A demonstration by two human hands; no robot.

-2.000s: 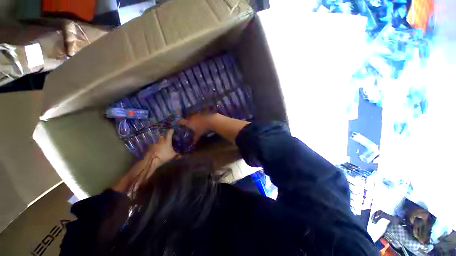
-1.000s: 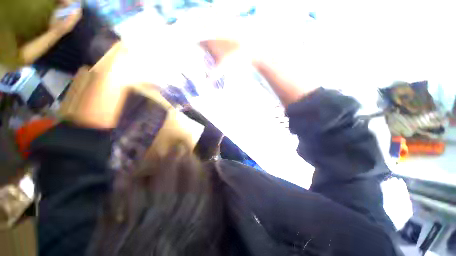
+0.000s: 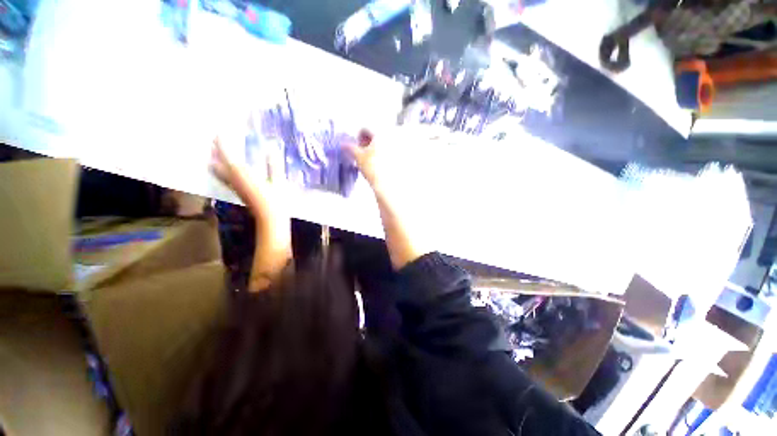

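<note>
A row of purple packaged cables [image 3: 307, 152] stands side by side on the white tabletop [image 3: 503, 196] in front of me. My left hand [image 3: 232, 170] is at the left end of the row, with its fingers apart. My right hand [image 3: 365, 153] is at the right end, its fingers at the last packs. Glare and blur hide the exact contact of both hands and whether a clear tray lies under the row.
Dark-card packs [image 3: 460, 102] lie behind the row, near a black strip. Stacked empty trays [image 3: 690, 221] stand at the right end. Below the table edge are a supply carton [image 3: 571, 341] with jumbled packs and brown cartons [image 3: 153, 315] at the left. An orange roll-like object [image 3: 699, 85] is at upper right.
The view has swung from the packing carton, where both hands were, to the tabletop. Both hands are now at the ends of a purple pack row.
</note>
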